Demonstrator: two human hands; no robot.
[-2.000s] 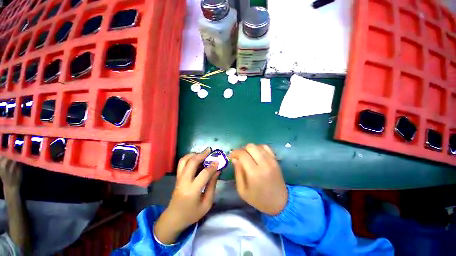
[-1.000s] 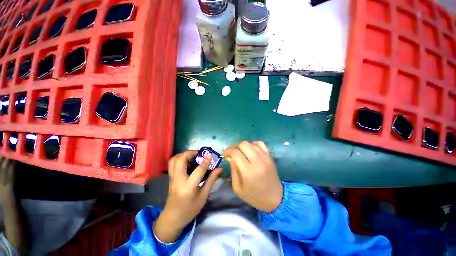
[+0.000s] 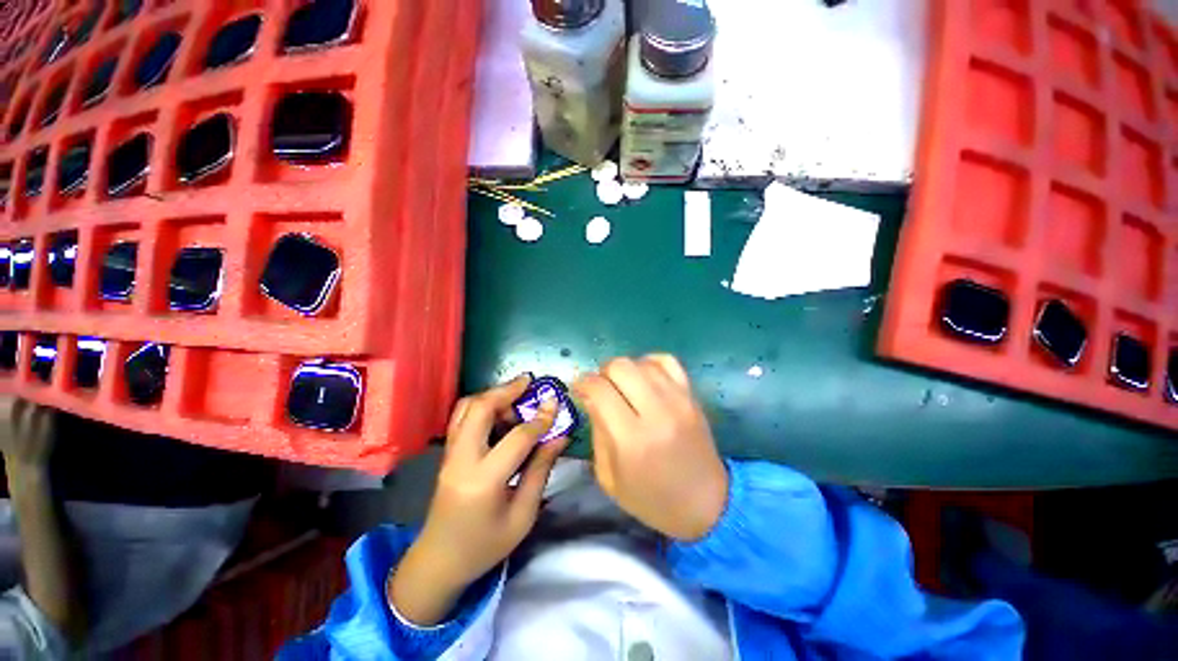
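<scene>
A small watch body [image 3: 547, 406] with a dark rim and a pale, shiny centre is held over the front edge of the green bench. My left hand [image 3: 488, 484] is bare and grips it between thumb and fingers, with the thumb lying on its face. My right hand [image 3: 652, 446] is bare, with curled fingers, close at the right edge of the watch body. Its thumb and index finger are pinched together; whether something thin is between them is too small to tell.
Stacked red foam trays [image 3: 420, 233] with dark watch bodies stand left. Another red tray [image 3: 900, 278] stands right. Two bottles [image 3: 668, 110], white discs [image 3: 598, 230], thin sticks [image 3: 517, 194], a white strip [image 3: 698, 223] and a paper piece [image 3: 811, 245] lie behind. Another person's arm [image 3: 39, 517] shows lower left.
The watch body has tilted and turned slightly in my left hand. My right hand stays beside it, its fingers slightly more upright. The whole view has shifted a little.
</scene>
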